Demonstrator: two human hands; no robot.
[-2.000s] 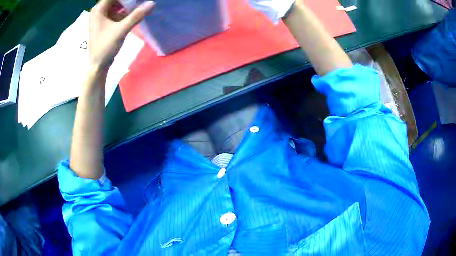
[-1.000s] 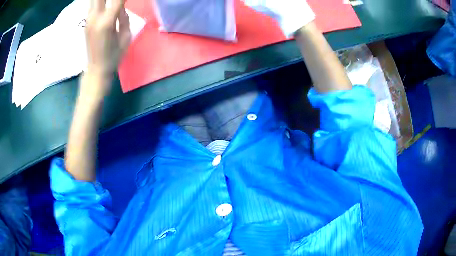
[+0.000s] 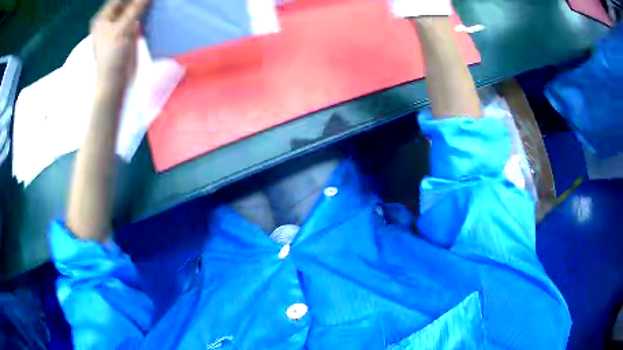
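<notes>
A grey-blue panel [image 3: 198, 26] with a white strip along its right edge is at the top of the view, over the far left part of the red mat [image 3: 273, 102], cut off by the picture's top edge. My bare left hand [image 3: 119, 31] is blurred, with its fingers closed at the panel's left edge. My right hand [image 3: 422, 7], in a white glove, is over the mat's right part, apart from the panel. Its fingers are cut off by the top edge, so its grip is hidden.
White sheets [image 3: 51, 119] lie left of the mat. A white-rimmed object [image 3: 8, 85] is at the far left. A white tape strip [image 3: 470, 29] is at the mat's right edge. A carton [image 3: 529, 130] with clear liner stands below the table at right. A blue sleeve [image 3: 587, 96] shows beyond.
The panel has moved left, to my left hand, and its white strip now shows at the right. My gloved right hand has moved right, away from the panel and further out of the picture.
</notes>
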